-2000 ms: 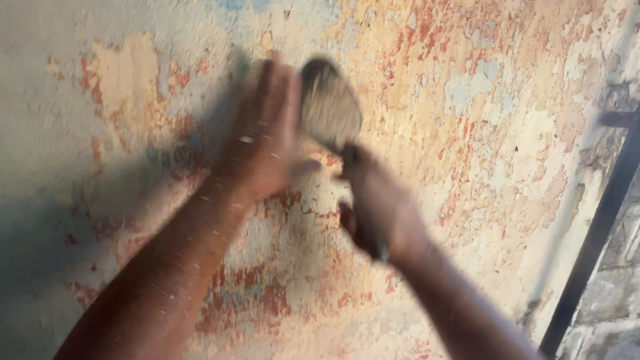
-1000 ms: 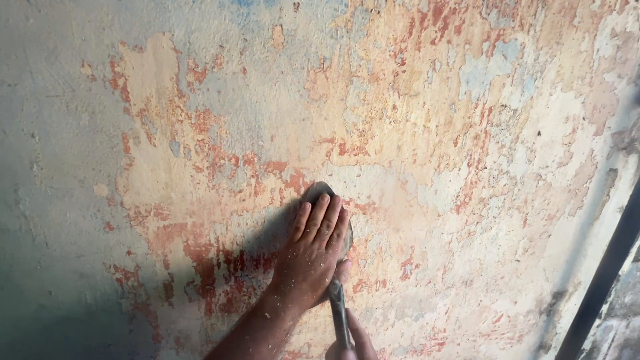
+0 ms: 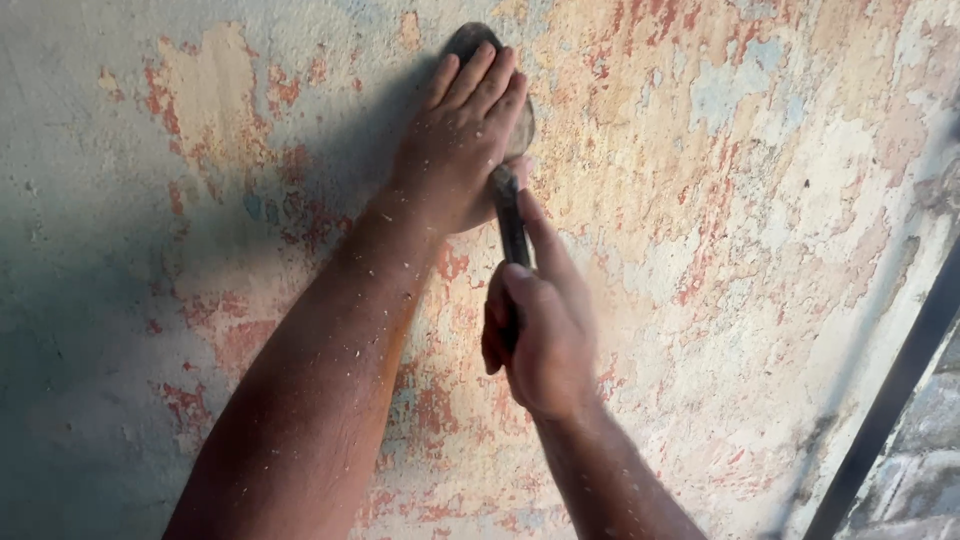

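A masonry trowel (image 3: 520, 131) with a rounded metal blade lies against a wall (image 3: 675, 247) of worn, peeling paint, its tip pointing up. My left hand (image 3: 465, 135) is spread flat over the blade, fingers slightly apart, and covers most of it. Below it, my right hand (image 3: 544, 322) is closed around the dark handle (image 3: 511, 225), with its index finger extended along the side. The wall shows cream, red and light blue patches. Small pale flecks dot my left forearm.
A dark straight bar (image 3: 892, 390) runs diagonally at the right edge. Beyond it are grey masonry blocks (image 3: 934, 420). A shadow falls across the left part of the wall.
Since one second ago, both hands and the trowel have moved up the wall. My left hand remains on the blade, and my right hand remains on the handle.
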